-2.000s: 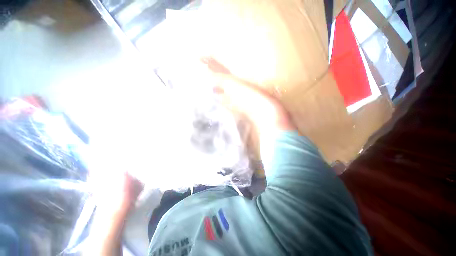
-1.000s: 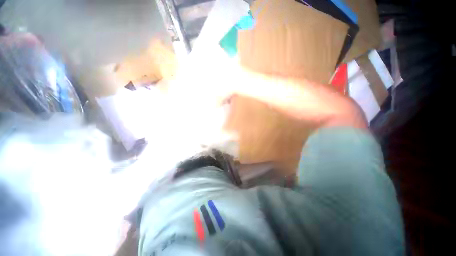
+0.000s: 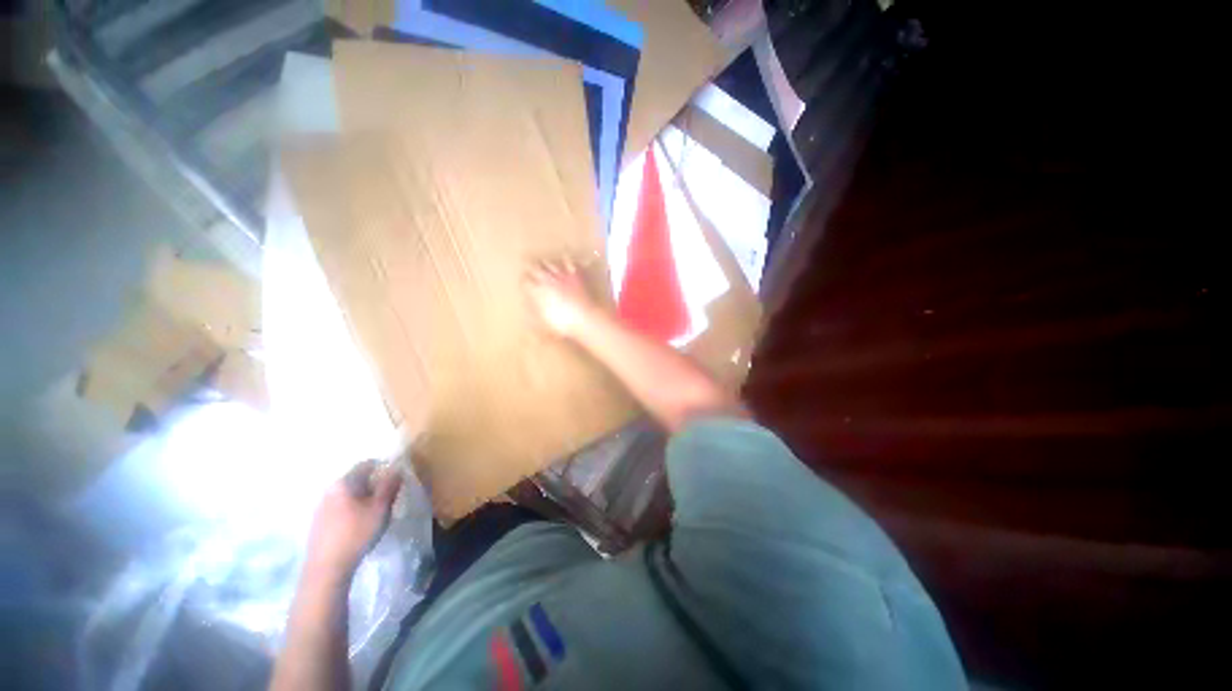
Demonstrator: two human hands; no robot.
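A large brown flattened cardboard sheet (image 3: pixel 432 257) lies at a slant on the pile in front of me. My right hand (image 3: pixel 557 294) rests on its right part, fingers laid on the surface and not closed around an edge. My left hand (image 3: pixel 358 500) is at the lower left, fingers curled on crinkled clear plastic film (image 3: pixel 405 560), which hangs beside and below it. A glaring white sheet (image 3: pixel 304 317) shows along the cardboard's left side, partly under it. Its lower end is lost in the glare.
Red card (image 3: pixel 651 257), white pieces (image 3: pixel 726 115) and blue-edged sheets (image 3: pixel 574 16) lie at the right and back of the pile. A ribbed grey metal panel (image 3: pixel 176 101) is at upper left. Brown scraps (image 3: pixel 169 331) lie at left. A dark red-brown ribbed surface (image 3: pixel 1000 365) fills the right.
The film that lay over the middle now lies at the lower left, uncovering the cardboard. My right hand has come down onto the sheet. The glare has shrunk and the view has shifted.
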